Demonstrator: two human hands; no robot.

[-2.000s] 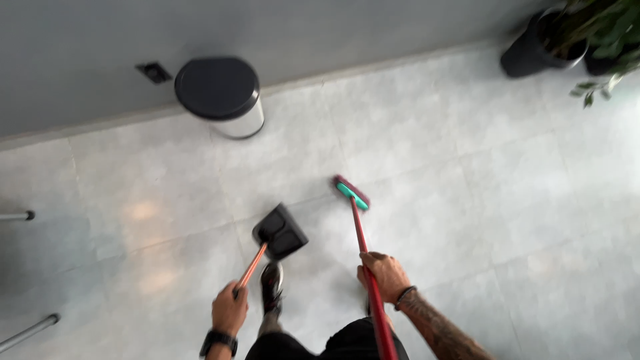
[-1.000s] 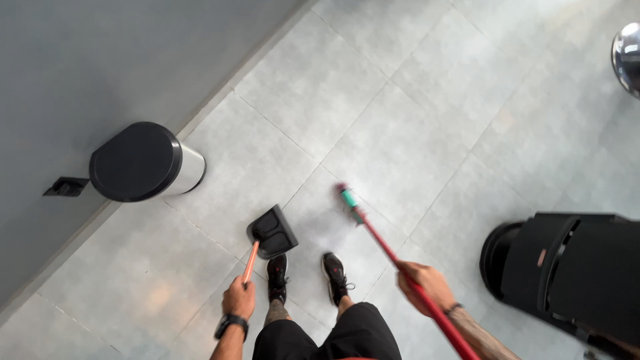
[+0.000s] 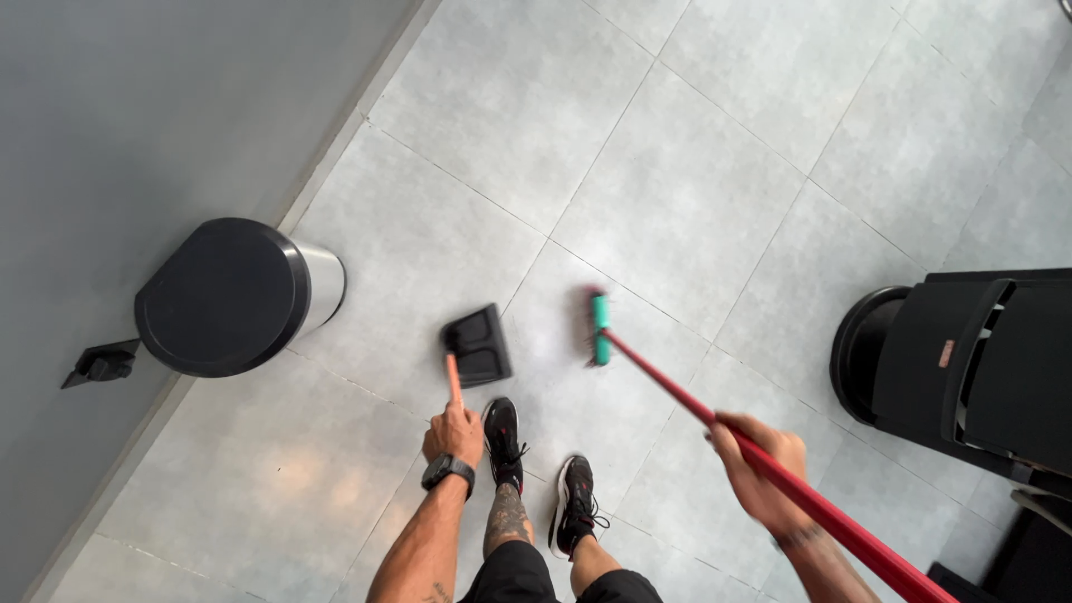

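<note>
My left hand (image 3: 455, 435), with a black watch at the wrist, is closed around the orange handle of a black dustpan (image 3: 479, 347). The dustpan is at the floor just beyond my left shoe. My right hand (image 3: 764, 469) grips the red pole of a broom (image 3: 600, 328), whose green head with dark red bristles is to the right of the dustpan, apart from it. The broom head is slightly blurred. The pole runs from the head through my hand to the lower right edge.
A steel bin with a black lid (image 3: 224, 297) stands against the grey wall at left, near a black wall fitting (image 3: 102, 363). A large black appliance or cabinet (image 3: 963, 360) is at right. My black shoes (image 3: 574, 502) stand on grey floor tiles.
The view has turned strongly, and the potted plants seen two seconds ago are out of it. Both hands have kept hold of the dustpan and broom. The broom head now lies at a different angle.
</note>
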